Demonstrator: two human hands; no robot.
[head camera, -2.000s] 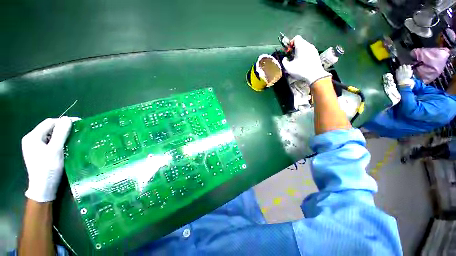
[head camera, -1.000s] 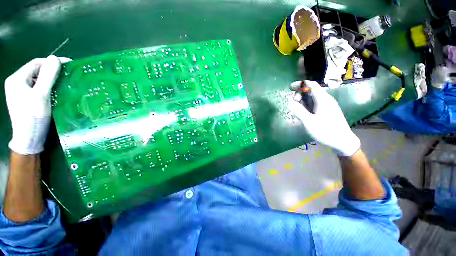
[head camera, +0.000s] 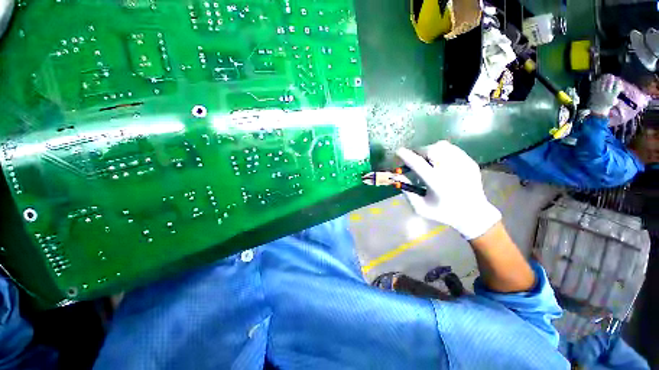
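The large green printed circuit board (head camera: 238, 137) fills the left of the view, solder dots facing up, with a bright glare band across it. My right hand (head camera: 451, 189), in a white knit glove, holds the side cutters (head camera: 383, 178) by their dark and orange handles. The metal jaws point left and are at the board's right edge, near its lower right corner. Whether the jaws touch the board I cannot tell. My left hand is out of the picture; a blue sleeve shows at the lower left edge.
A black and yellow striped holder (head camera: 432, 18) stands at the top, beside a black tray (head camera: 457, 69) with crumpled white wipes (head camera: 493, 61). A white bottle (head camera: 540, 29) and a black and yellow cable (head camera: 548, 83) are further right. Another person's blue sleeve (head camera: 589, 155) shows at right.
My right hand has gone from the tray to the board's right edge, with the cutters now in plain view. The board appears larger and further left. My left hand has left the picture.
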